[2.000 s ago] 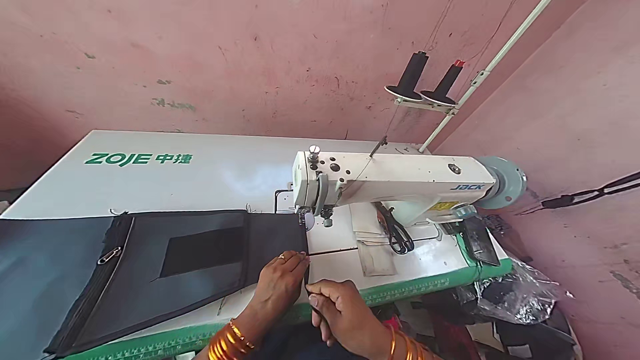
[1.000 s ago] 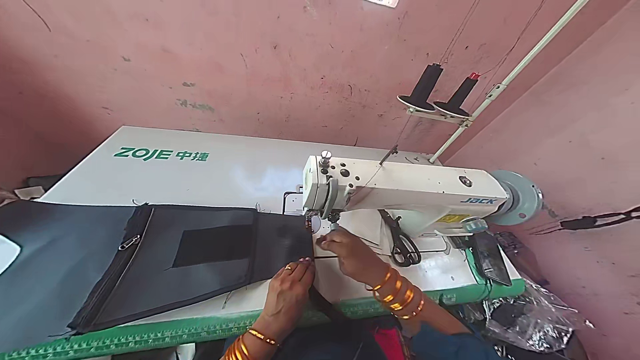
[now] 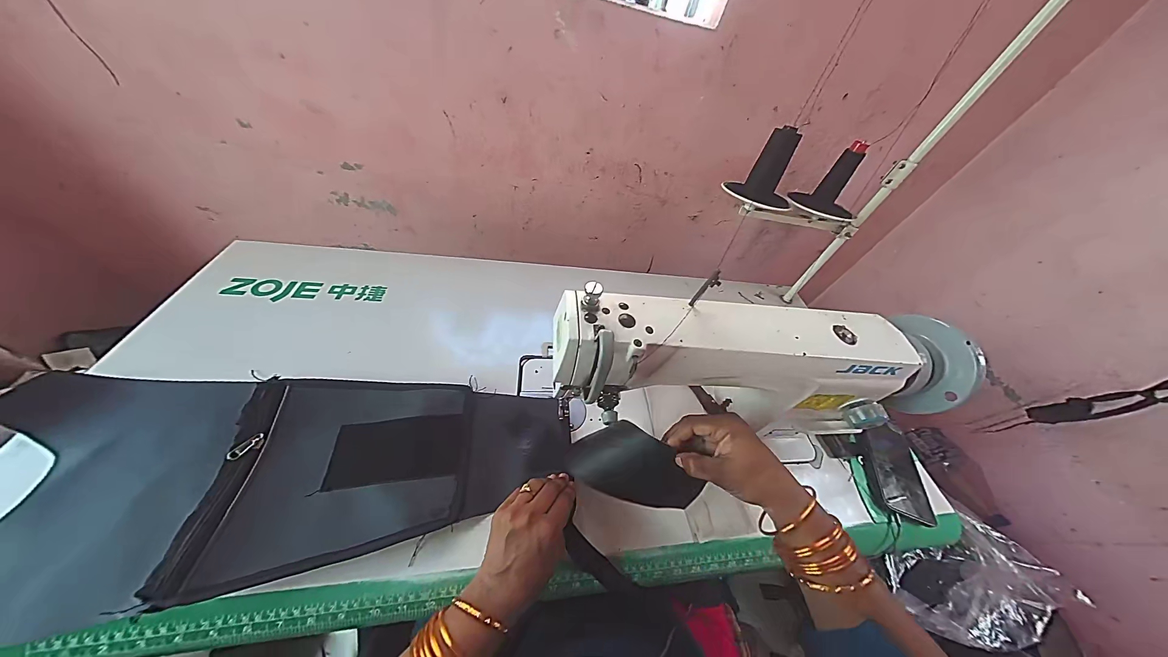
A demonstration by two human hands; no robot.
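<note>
A dark fabric panel with a zipper and a black patch lies across the sewing table, its right edge by the needle area of the white sewing machine. My left hand presses fingertips on that edge, near its front corner. My right hand pinches the right end of a small black piece of material, whose left end meets the panel's edge. A dark strip hangs over the table's front from beside my left fingers.
Two black thread cones stand on a holder behind the machine. A green measuring tape runs along the table's front edge. At right are a dark flat device and clear plastic wrapping. A pink wall stands behind.
My right hand has moved right from the needle area, and the small black piece now shows in it. My left hand remains at the panel's edge.
</note>
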